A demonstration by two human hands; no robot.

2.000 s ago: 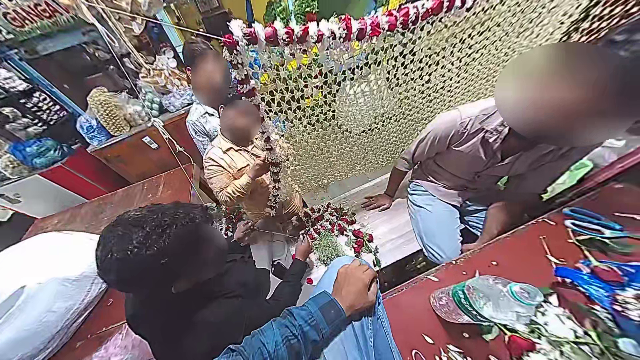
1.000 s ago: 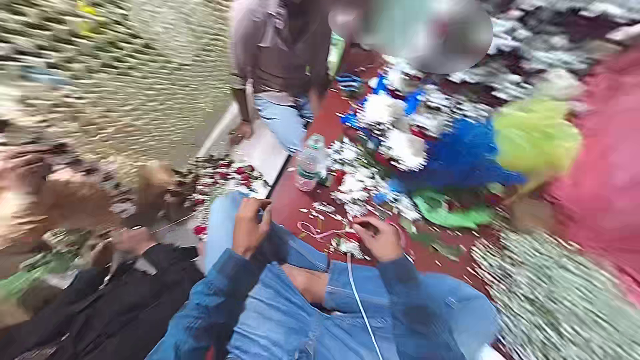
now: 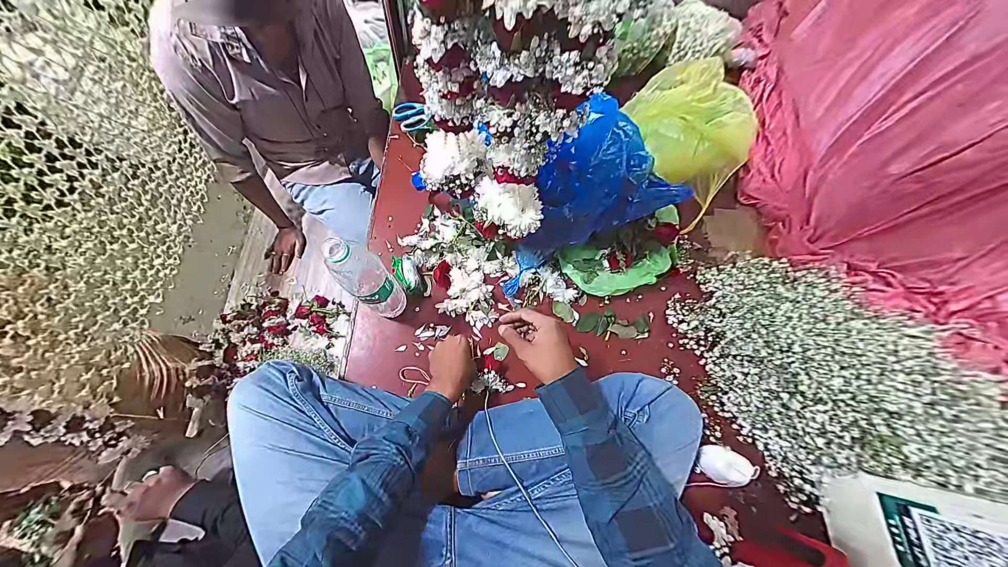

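My left hand (image 3: 452,366) is low over the red tabletop in front of my lap, its fingers curled; what it may hold is hidden. To its right my right hand (image 3: 539,344) hovers with bent fingers, thumb and fingertips near each other; a grip cannot be made out. Below and between them lie a small red and white flower piece (image 3: 494,378) and a green leaf (image 3: 501,351). A white cord (image 3: 510,465) runs from there across my jeans. A loop of thin string (image 3: 413,375) lies beside my left hand.
A plastic bottle (image 3: 364,277) stands at the left edge by a thread spool (image 3: 407,276). Beyond are white chrysanthemums (image 3: 508,206), a blue plastic bag (image 3: 602,177) and blue-handled scissors (image 3: 411,116). Small white blossoms (image 3: 819,378) are heaped right. A person sits at upper left; another person's hand is lower left.
The view has swung right to the tabletop. My left hand, on my knee two seconds ago, is now over the table beside my right hand. Both hands are closer together than one second ago.
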